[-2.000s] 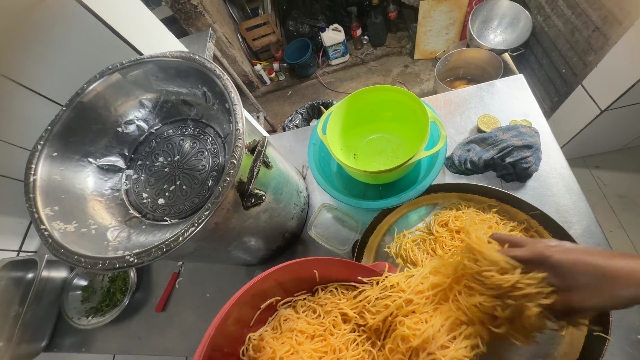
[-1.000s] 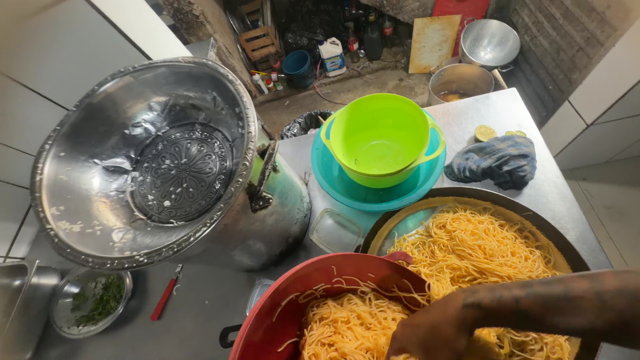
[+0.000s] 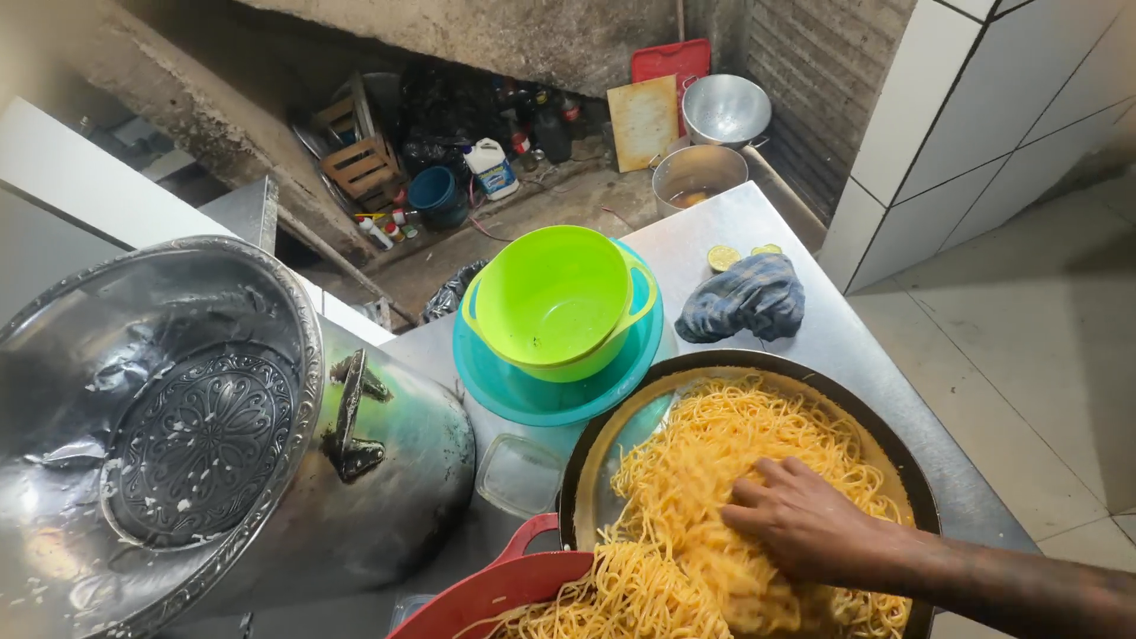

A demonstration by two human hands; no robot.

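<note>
My right hand is in the cooked spaghetti heaped in a wide, dark-rimmed round pan, its fingers curled into the strands, partly blurred. More spaghetti spills between this pan and a red pot at the bottom edge, which also holds noodles. My left hand is out of view. Just above the wide pan, a lime-green plastic bowl with handles stands in a teal plastic basin.
At left, a large metal bowl tilts over a big metal pot. A clear plastic lid lies beside it. A blue checked cloth and cut limes lie on the steel table. Metal pots stand beyond the table.
My right hand has moved from the red pot to the wide pan, where spaghetti is now piled higher. The view has shifted somewhat.
</note>
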